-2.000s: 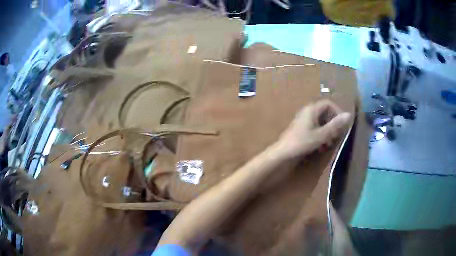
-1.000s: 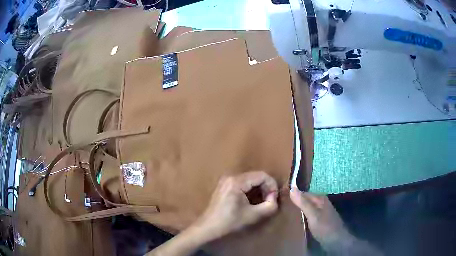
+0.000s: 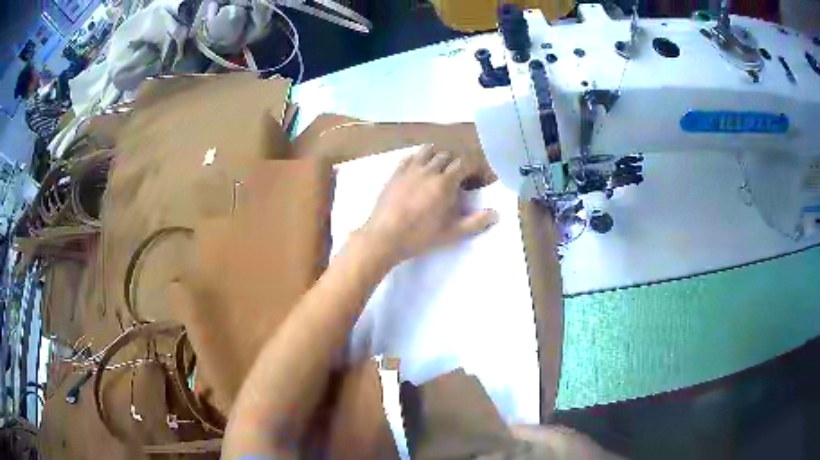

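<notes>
A brown bag panel [image 3: 261, 225] is folded back to the left, showing its white lining [image 3: 459, 287] on the machine table. My left hand [image 3: 432, 202] lies spread on the upper part of the white lining, left of the needle area, fingers apart. My right hand [image 3: 557, 442] is at the bottom edge, partly cut off and blurred, near the lower corner of the white sheet; its grip cannot be made out. A brown strip of the lower panel [image 3: 543, 305] shows along the lining's right edge.
The white sewing machine [image 3: 647, 112] stands at the upper right, its presser foot [image 3: 568, 211] beside the panel's right edge. A brown panel stack [image 3: 162, 171] with looped handles [image 3: 135, 269] lies left. A pale bundle [image 3: 153, 63] is behind it. The green table front [image 3: 683, 332] is right.
The upper panel's brown face has been turned over to the left, uncovering the white lining. My left hand has moved up and opened flat; my right hand has moved down to the bottom edge.
</notes>
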